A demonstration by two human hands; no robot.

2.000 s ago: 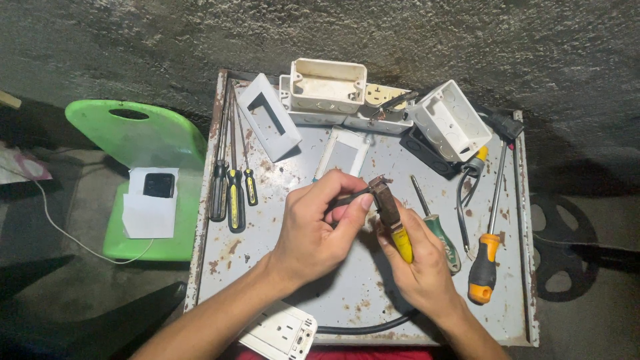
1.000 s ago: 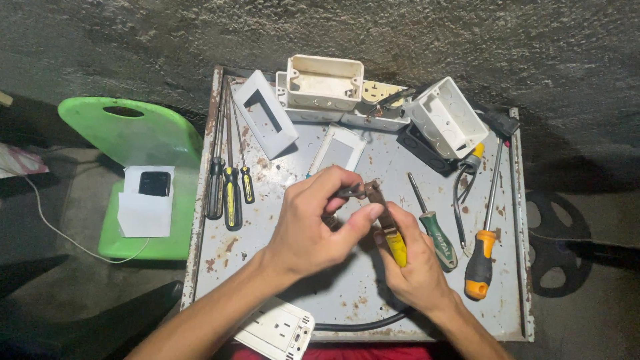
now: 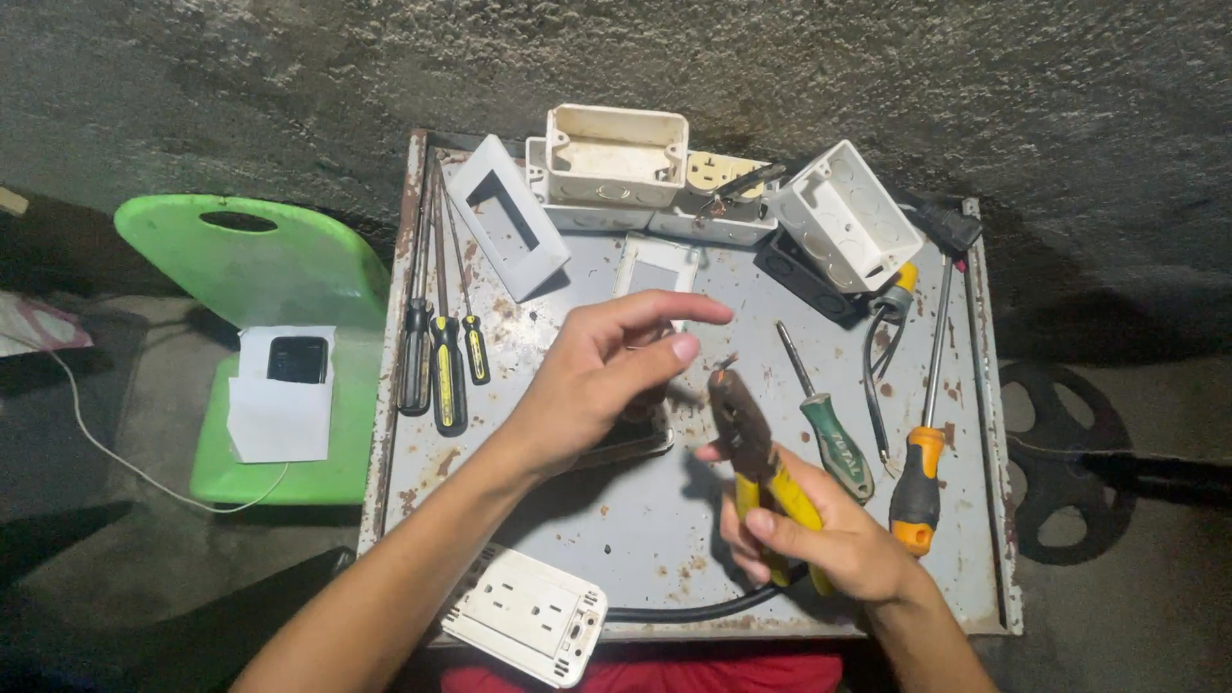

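My right hand [image 3: 808,525] grips yellow-handled pliers [image 3: 746,423] with rusty jaws pointing up and away. A small scrap with a copper-coloured bit [image 3: 727,368] shows at the jaw tips. Left of the jaws, my left hand [image 3: 616,371] is raised, its index finger stretched out and thumb apart from it, with nothing seen between them; the other fingers are partly hidden. Beneath that hand lies a dark object with a pale edge [image 3: 635,448], mostly covered. A black cable [image 3: 693,613] runs along the near edge, beside a white outlet unit [image 3: 527,614].
White electrical boxes [image 3: 616,144] and a tilted one [image 3: 847,217] line the back of the rusty metal table [image 3: 558,539]. A white cover plate [image 3: 510,217] and several screwdrivers [image 3: 448,375] lie left. Green [image 3: 835,448] and orange-black screwdrivers [image 3: 916,491] lie right. A green chair [image 3: 289,241] stands left.
My left hand has let go of the dark piece it held at the pliers' jaws and drawn slightly away, its index finger now extended. The pliers remain in my right hand, a little lower.
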